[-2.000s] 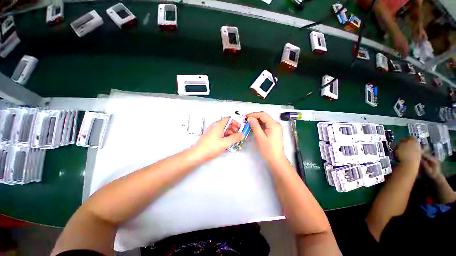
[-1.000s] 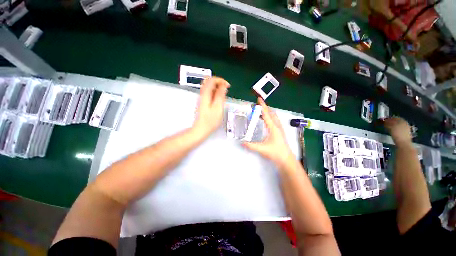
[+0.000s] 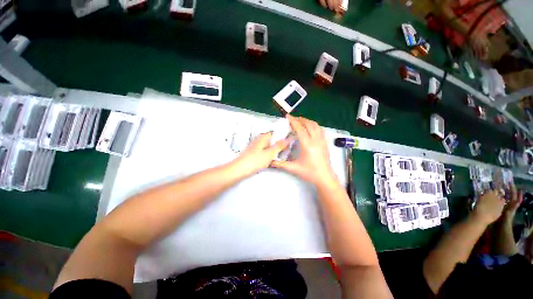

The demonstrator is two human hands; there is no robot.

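My left hand [image 3: 262, 153] and my right hand [image 3: 307, 150] meet over the upper part of the white work mat [image 3: 234, 222]. Between them they hold a white housing [image 3: 281, 135], partly covered by the fingers and blurred; its inside does not show. A pale, thin frame-like piece [image 3: 239, 139] lies on the mat just left of my left hand. Its outline is faint against the white sheet.
Stacked housings stand at left [image 3: 23, 140] and right [image 3: 412, 190]. A single housing [image 3: 118, 134] lies at the mat's left edge. A tool [image 3: 346, 142] lies at its right edge. Device half-assemblies [image 3: 201, 86] sit on the green belt. Another person's hands [image 3: 491, 204] are at right.
My left hand has come down from the belt edge to the housing beside my right hand. The blue strip seen in the piece earlier no longer shows. Devices on the belt have shifted left.
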